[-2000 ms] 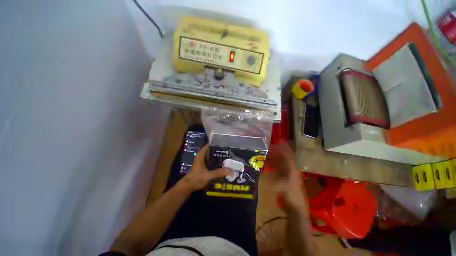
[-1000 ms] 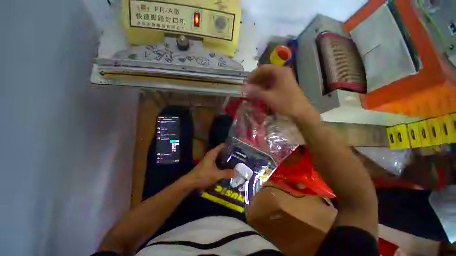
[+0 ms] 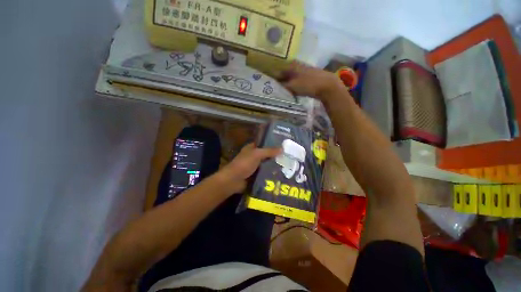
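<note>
My left hand (image 3: 251, 162) grips the left edge of a black earphone box (image 3: 280, 182) with white earbuds and yellow lettering, inside a clear film bag (image 3: 312, 114). The box's top end is just below the sealing bar (image 3: 200, 98) of the cream-yellow heat sealer (image 3: 225, 25), whose red switch is lit. My right hand (image 3: 297, 80) is over the right end of the sealer plate, above the bag's open side. It is blurred, and whether its fingers hold the film cannot be told.
A lit phone (image 3: 186, 165) lies on the left thigh. At right are a grey and orange machine (image 3: 383, 85), a tape roll (image 3: 347, 76) on the side bench, stacked boxes with yellow ends (image 3: 485, 198) and a red stool (image 3: 343, 219). A white wall (image 3: 63, 142) stands at left.
The box has turned more upright and moved up towards the sealing bar. The right hand has moved from over the bag's top to over the sealer plate. The camera view has shifted.
</note>
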